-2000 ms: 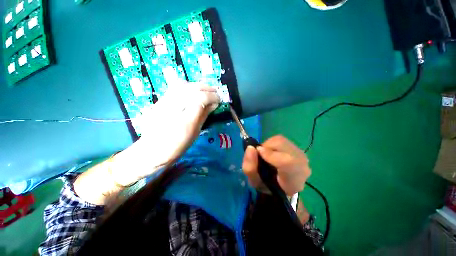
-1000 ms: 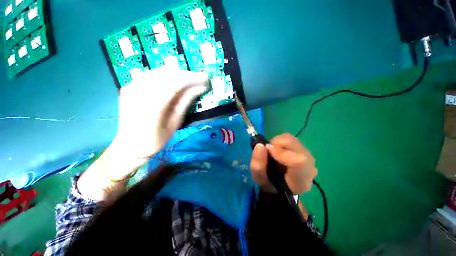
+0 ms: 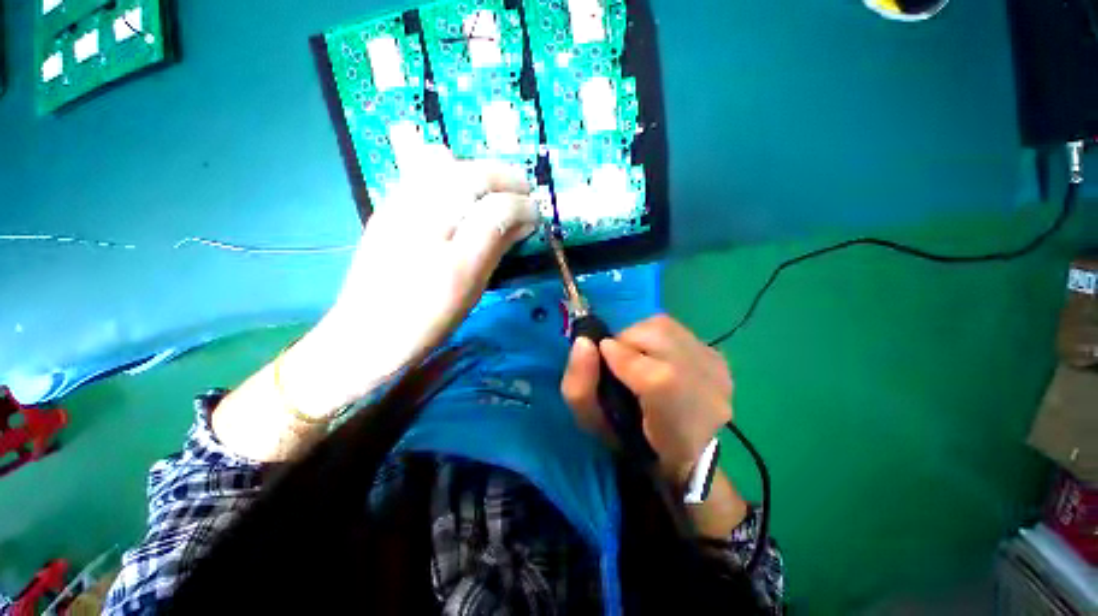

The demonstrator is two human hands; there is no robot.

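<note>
A green PCB panel (image 3: 598,106) with white rectangles lies in a black fixture (image 3: 651,132) at the front edge of the bench mat. My left hand (image 3: 440,229) rests over the panel's lower left part, thumb and fingertips pinched near the bottom of the middle column. Solder wire (image 3: 265,247) trails left across the mat from this hand; its end at the fingertips cannot be made out. My right hand (image 3: 656,383) holds the soldering iron (image 3: 612,383) by its black handle. The iron's metal tip meets the panel at its lower edge, just right of the left fingertips.
Another green panel (image 3: 87,75) lies at the upper left. A black soldering station (image 3: 1057,72) stands at the upper right, with a black cord (image 3: 915,250) looping to the iron. A yellow-rimmed round pot (image 3: 908,6) shows at the top edge. Cardboard boxes (image 3: 1069,403) are at far right.
The left fingertips and the iron tip have moved from the panel's lower right corner to the bottom of the middle column. The view has shifted, so the panel appears farther right and higher.
</note>
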